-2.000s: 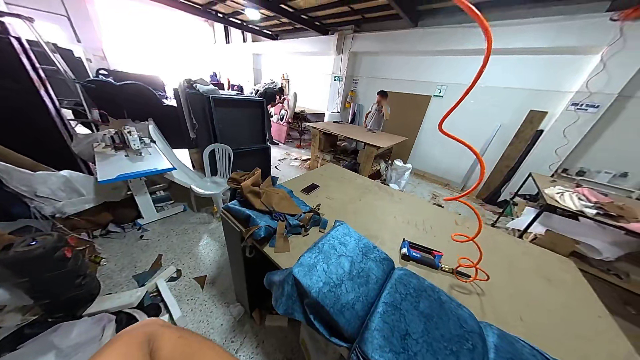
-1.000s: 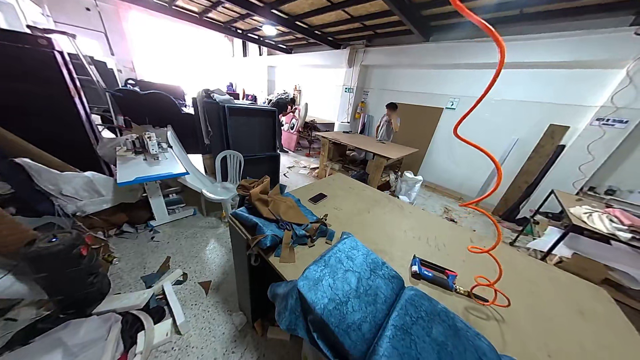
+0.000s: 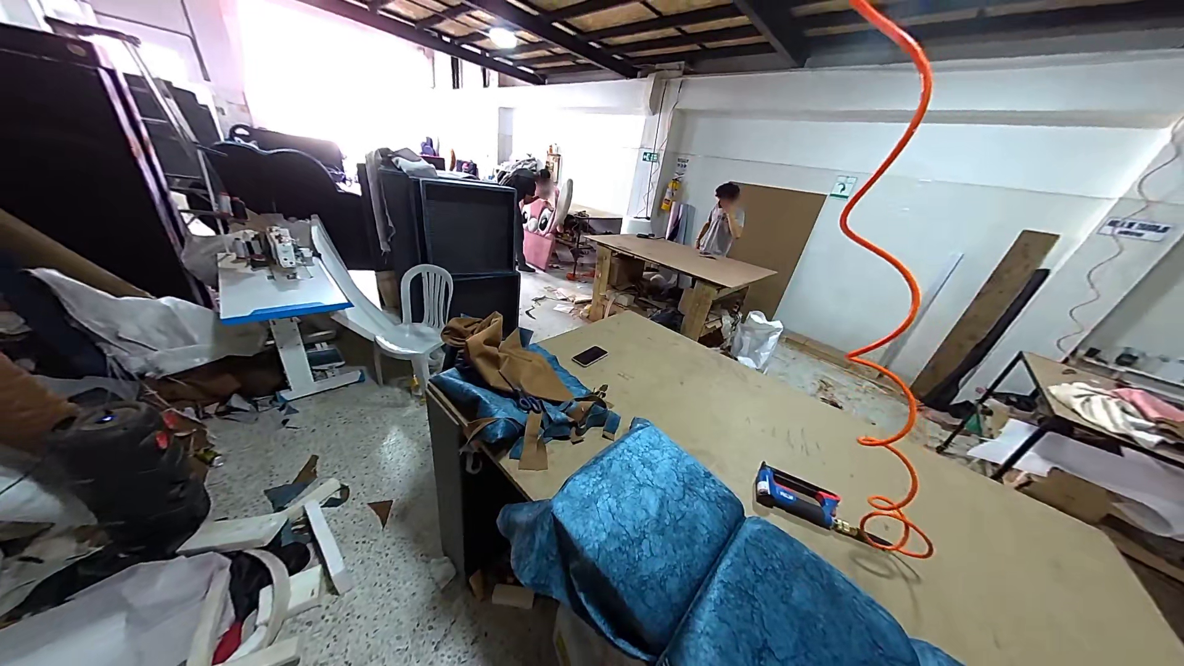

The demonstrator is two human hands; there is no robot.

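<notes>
Neither of my hands shows in the head view. Blue marbled upholstery material [image 3: 647, 518] with a seam lies over the near edge of a large worktable [image 3: 980, 573]. To its right rests a blue and black pneumatic staple gun [image 3: 795, 495], joined to an orange coiled air hose [image 3: 911, 277] that hangs from above. A heap of brown fabric [image 3: 509, 361] and blue scraps [image 3: 481, 407] sits at the table's left corner, with scissor handles partly visible. A dark phone [image 3: 589, 355] lies beside the heap.
Left of the table stand a white plastic chair [image 3: 421, 324] and a sewing machine [image 3: 277, 250] on its table. White frame pieces [image 3: 324, 546] and scraps litter the floor. A person [image 3: 721, 222] stands behind a wooden workbench [image 3: 684, 259]; another person is partly hidden farther back.
At the bottom edge, bare skin seen two seconds ago is out of view. The view has shifted slightly left. The materials and the staple gun lie as before.
</notes>
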